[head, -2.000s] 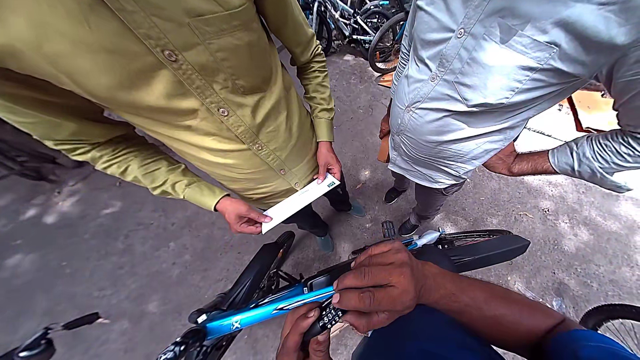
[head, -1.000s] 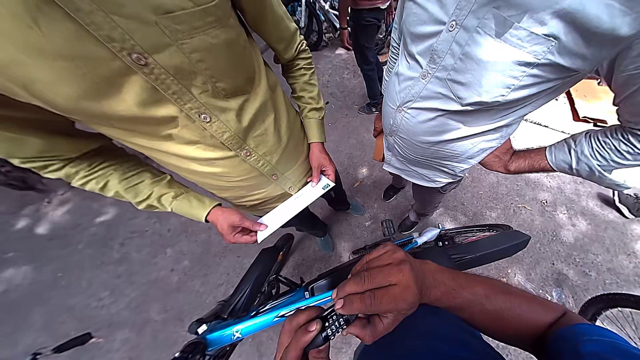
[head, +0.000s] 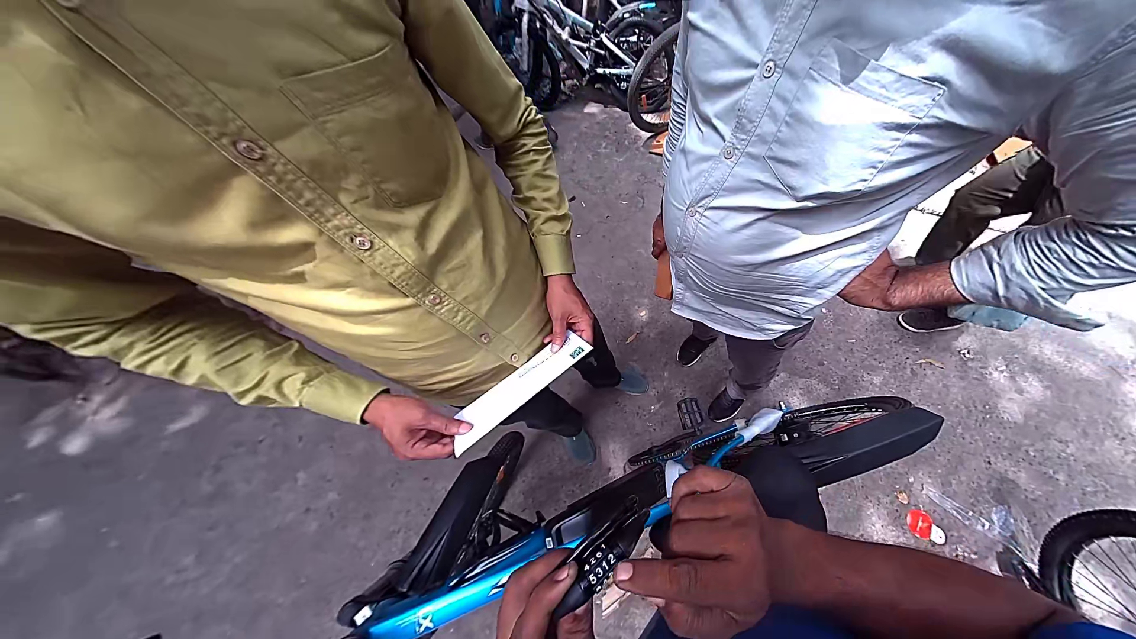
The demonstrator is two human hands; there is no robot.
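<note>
A black combination lock (head: pixel 596 568) with number dials is gripped in my left hand (head: pixel 543 599), low in the head view. My right hand (head: pixel 710 555) is beside it, with a finger at the dials. Beneath both hands lies the blue frame of a bicycle (head: pixel 461 596), its front mudguard (head: pixel 444 524) toward the left and its rear wheel (head: pixel 852 408) and black rear mudguard (head: pixel 874 448) toward the right. White wrapping (head: pixel 761 424) covers part of the blue tube near the rear wheel.
A person in an olive shirt (head: pixel 382 293) holds a white paper strip (head: pixel 524 390) across the bicycle. Another person in a grey shirt (head: pixel 799 177) stands right. Parked bicycles (head: pixel 603 49) are behind; another wheel (head: pixel 1096 564) is at lower right, near a red-and-white scrap (head: pixel 925 525).
The lock has turned more upright in my left hand, and my right hand's finger has shifted along it. A walking person seen behind a second ago is gone from there.
</note>
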